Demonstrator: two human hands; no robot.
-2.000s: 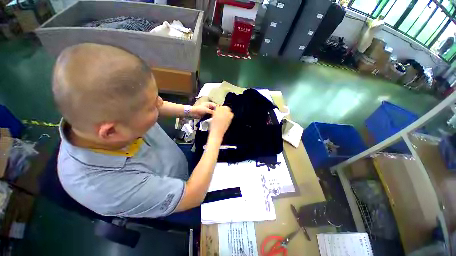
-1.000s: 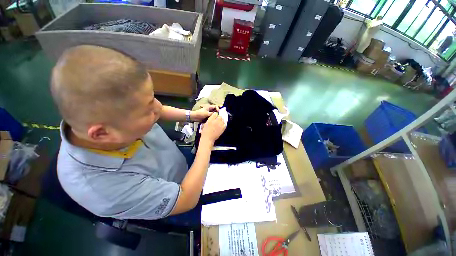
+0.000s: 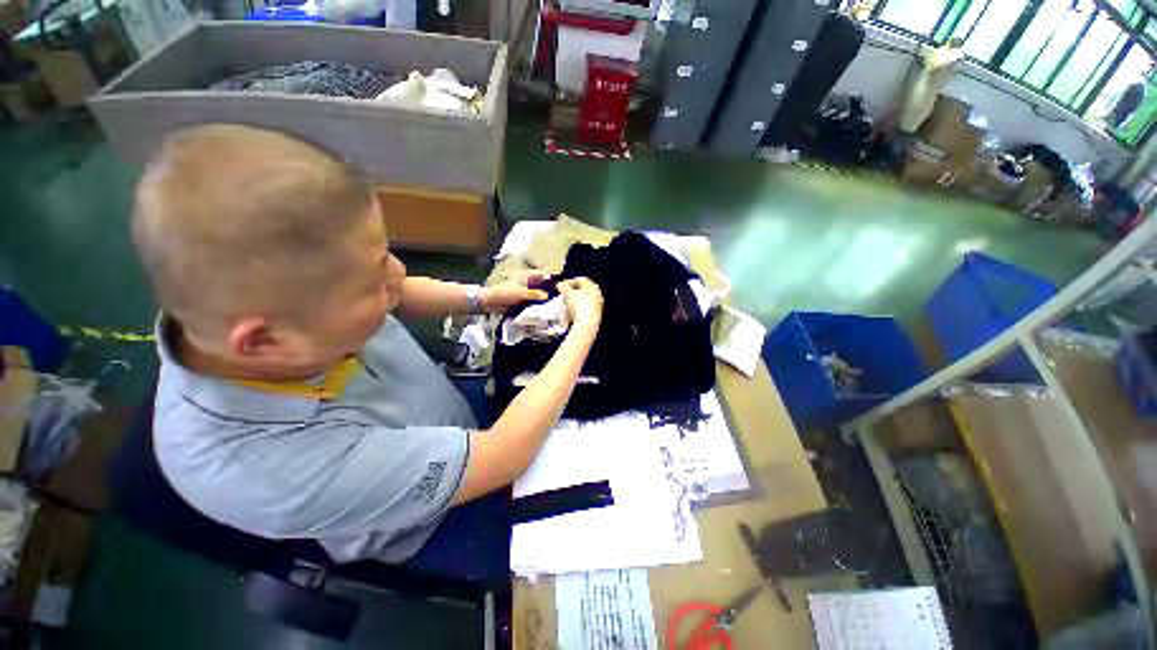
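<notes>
Neither of my hands is in the picture. The black garment (image 3: 641,337) lies bunched on the tan table (image 3: 774,444) in front of me. A seated person in a grey polo holds a white part of the garment (image 3: 536,320) with both hands, at its left side. A black strip (image 3: 562,500) lies flat on white paper sheets (image 3: 609,540) nearer to me. Scissors with orange-red handles (image 3: 700,625) lie at the table's near edge, beside a dark tool (image 3: 764,568).
The seated person (image 3: 305,432) fills the left. A grey bin with cloth (image 3: 305,108) stands behind. Blue bins (image 3: 844,404) stand on the green floor at right, beside a pale metal frame (image 3: 945,381). A printed sheet (image 3: 878,620) lies at the bottom right.
The seated person's hands have shifted over the garment, the nearer hand moving right and slightly up. More white cloth shows between the hands. The view has shifted slightly.
</notes>
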